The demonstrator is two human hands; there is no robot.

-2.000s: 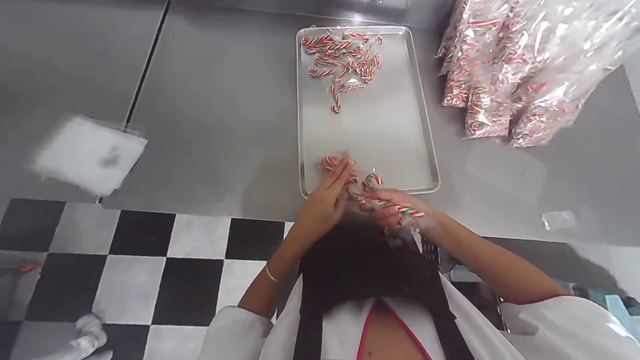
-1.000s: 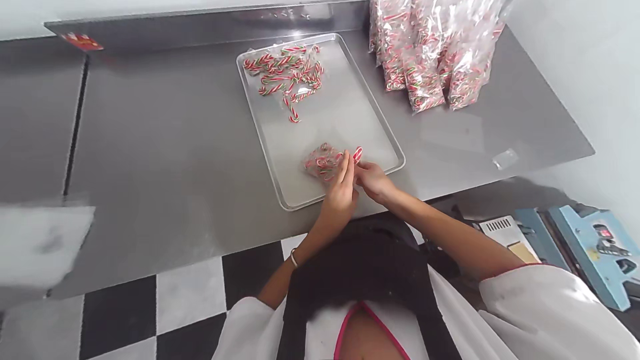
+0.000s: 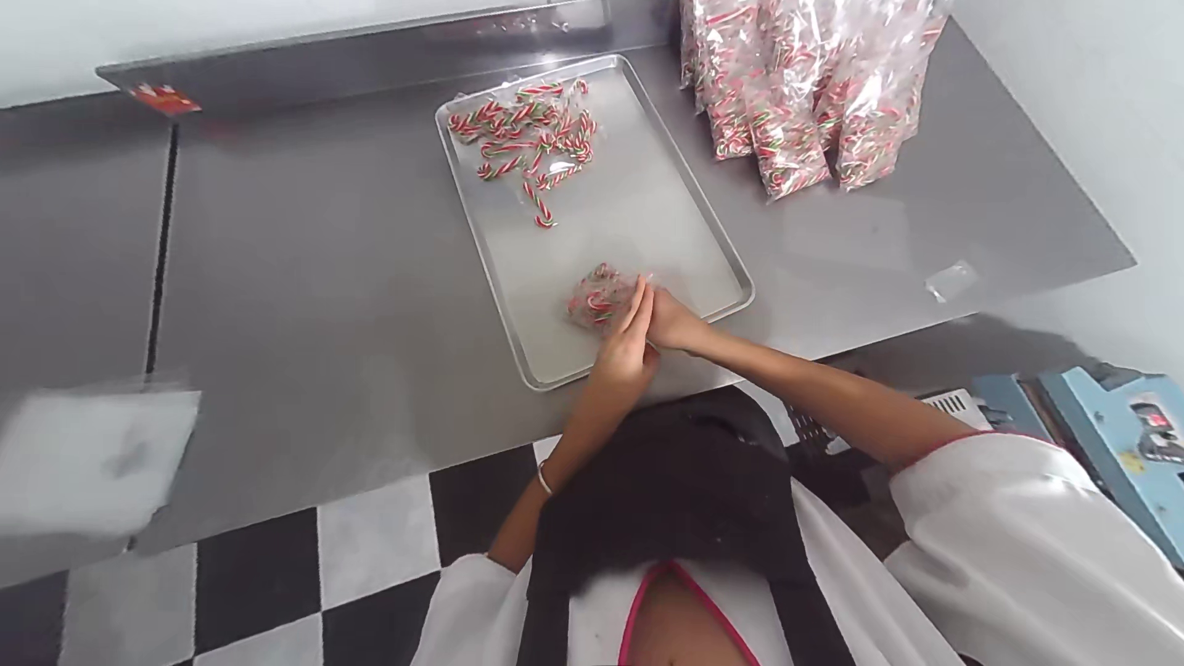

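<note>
A clear plastic bag of small candy canes (image 3: 597, 298) lies at the near end of a metal sheet tray (image 3: 638, 227). My left hand (image 3: 631, 338) presses its extended fingers against the bag's right side. Right beside it, touching, my right hand (image 3: 673, 321) has its fingers curled at that end of the bag; what they pinch is hidden behind my left hand. Loose red, white and green candy canes (image 3: 532, 139) are heaped at the tray's far end, with one candy cane (image 3: 539, 205) lying a little nearer.
Several filled bags of candy canes (image 3: 786, 111) stand at the back right of the steel table (image 3: 305, 277). A small clear plastic piece (image 3: 950, 280) lies near the right edge. White sheets (image 3: 92, 462) are at the left. Light blue equipment (image 3: 1110, 444) stands below at the right.
Two seconds ago my hands were apart at the tray's near edge, with candy canes in my right hand. Now they are together at the bag. The view has shifted.
</note>
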